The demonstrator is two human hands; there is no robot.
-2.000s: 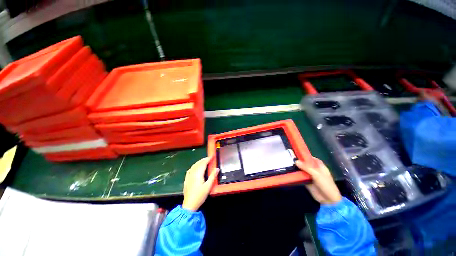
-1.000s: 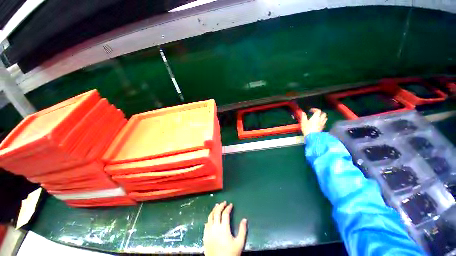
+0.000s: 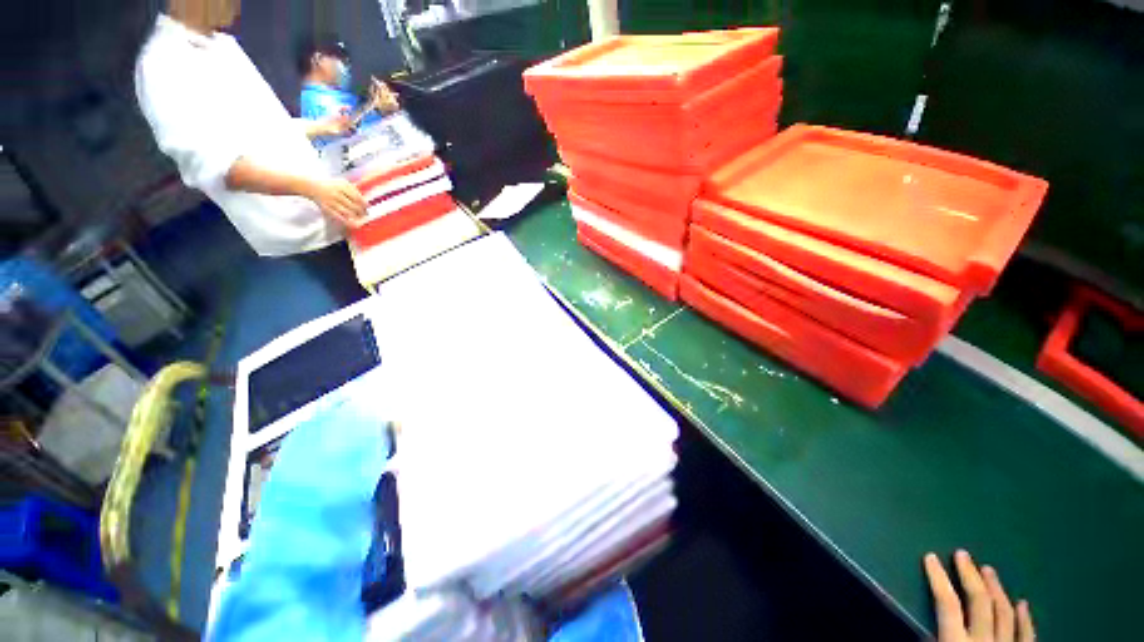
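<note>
A stack of white foam trays (image 3: 527, 414) lies at the bench's near side. Dark tablet units (image 3: 314, 370) lie in its recesses on the left, one under the blurred blue sleeve of my left arm. A dark piece (image 3: 383, 546) shows beside the sleeve. My left hand is not visible; only the sleeve shows. My right hand (image 3: 979, 605) is at the bottom right over the green bench, fingers apart and empty, cut off by the picture's edge.
Two stacks of orange trays (image 3: 866, 213) stand on the green bench (image 3: 778, 439). A red-orange frame (image 3: 1091, 357) lies at the right edge. A person in white (image 3: 232, 138) stands at upper left by another tray stack; a person in blue is behind. A yellow-rimmed cart handle (image 3: 132, 452) is at left.
The view has swung left to the foam trays. My right hand has let go of the red-orange frame and moved to the near bench. My left arm has moved left over the foam trays.
</note>
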